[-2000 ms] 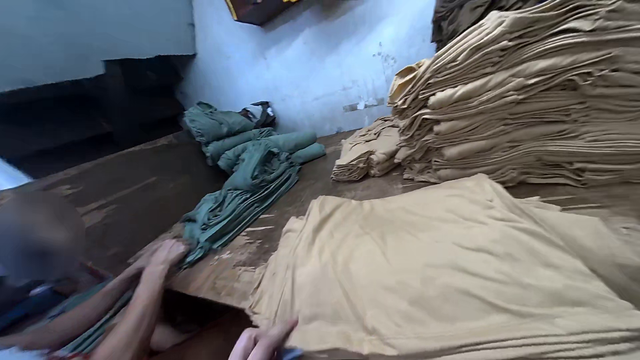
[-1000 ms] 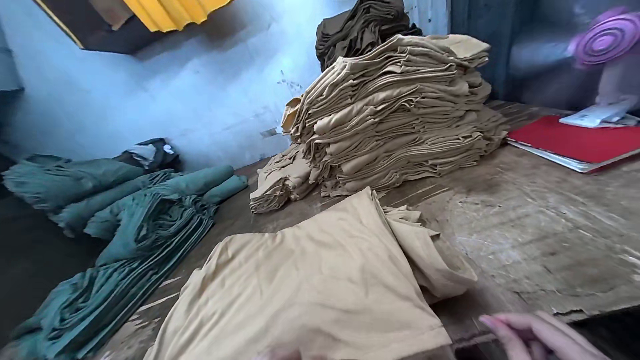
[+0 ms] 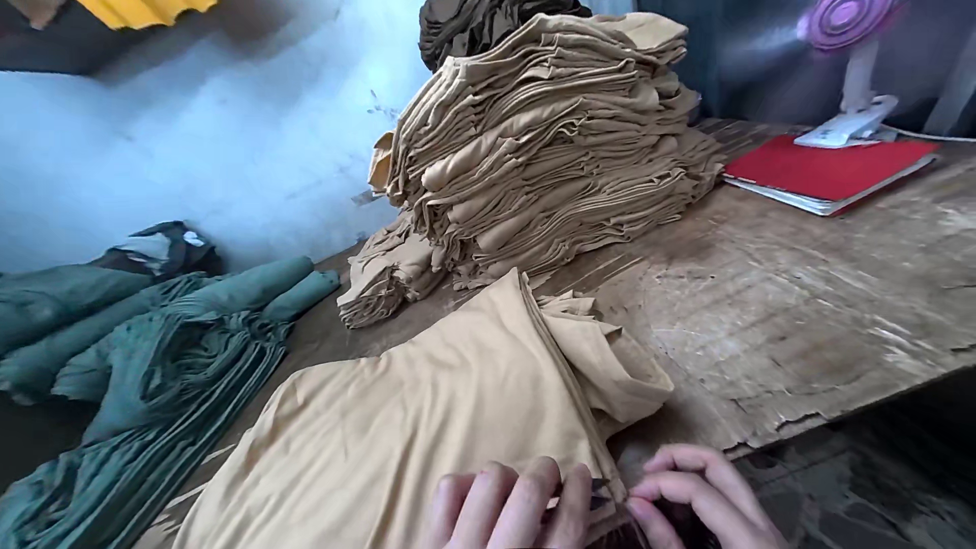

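Tan fabric pieces lie layered near the table's front edge, with a folded-over flap at their right. At the near right corner of these layers my left hand rests with curled fingers, and a small dark pointed tool, perhaps thread snips, shows between them. My right hand is just beside it, thumb and index finger pinching the fabric's edge at the corner. The palms of both hands are out of view.
A tall stack of folded tan fabric stands behind, dark cloth on top. Green fabric lies left. A red folder and a clip fan are at the back right. The wooden table's broken edge runs at the right.
The view has swung right. Both hands have come together at the fabric's near right corner; one second ago the right hand was apart from it. The other person's arms have left the view.
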